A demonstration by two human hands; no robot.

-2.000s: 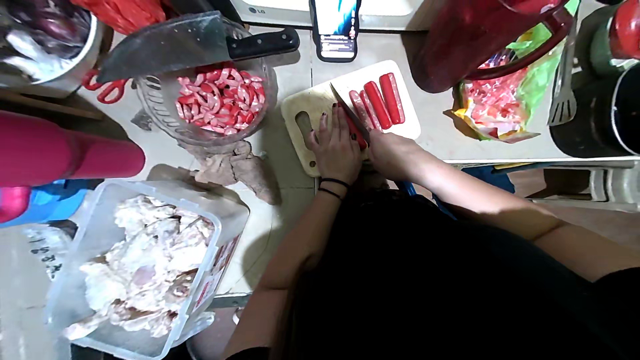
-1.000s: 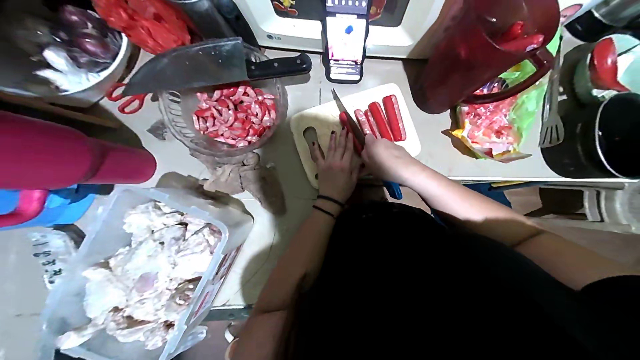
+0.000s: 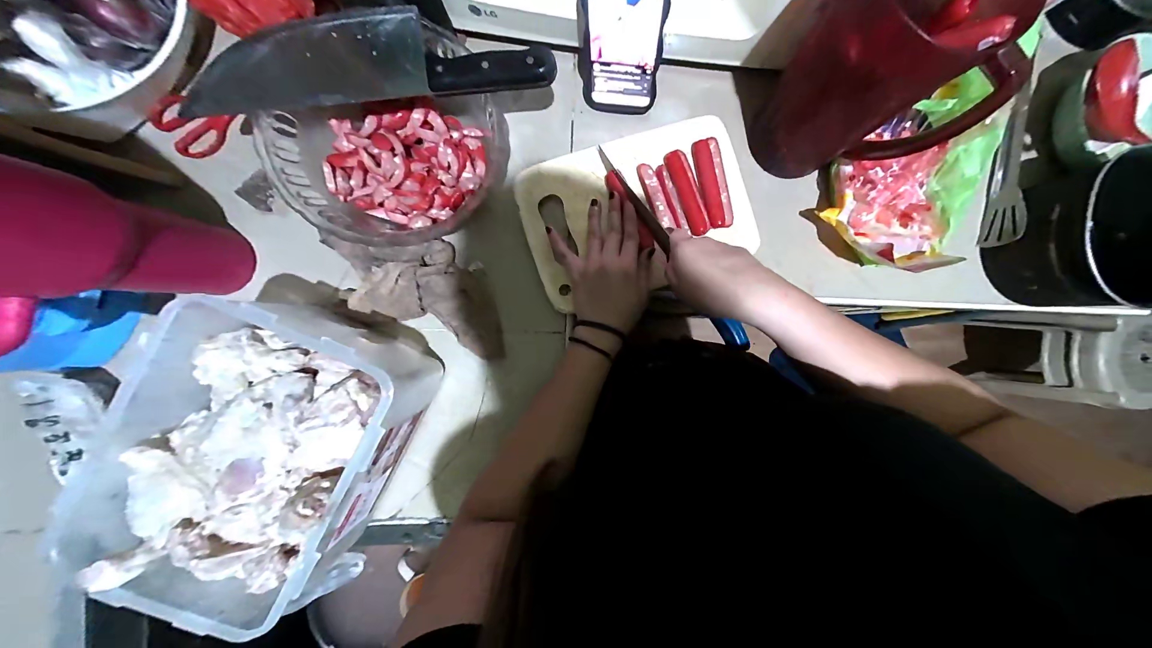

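My right hand [image 3: 715,270] is closed around the handle of a knife [image 3: 634,200], whose blade lies along a red sausage [image 3: 616,184] on a cream cutting board [image 3: 540,261]. The fingers of my left hand [image 3: 610,261] press on that sausage just left of the blade and partly hide it. Right of the knife lie several red sausages [image 3: 688,192], some whole and some showing pale cut faces. Sliced sausage [image 3: 407,166] fills a clear bowl [image 3: 310,202] left of the board, and a large cleaver [image 3: 315,63] rests across the bowl's rim.
A phone [image 3: 623,54] lies beyond the board. At the right stand a red pitcher [image 3: 828,90], an opened sausage packet [image 3: 895,202], a slotted spatula [image 3: 1002,211] and a black pot [image 3: 1048,225]. At the left are red scissors [image 3: 202,135], a pink tumbler [image 3: 117,234] and a plastic tub [image 3: 378,423] of pale raw meat.
The sausages right of the knife lie a little more spread from it than two seconds ago. Both hands stay at the board, the right still holding the knife.
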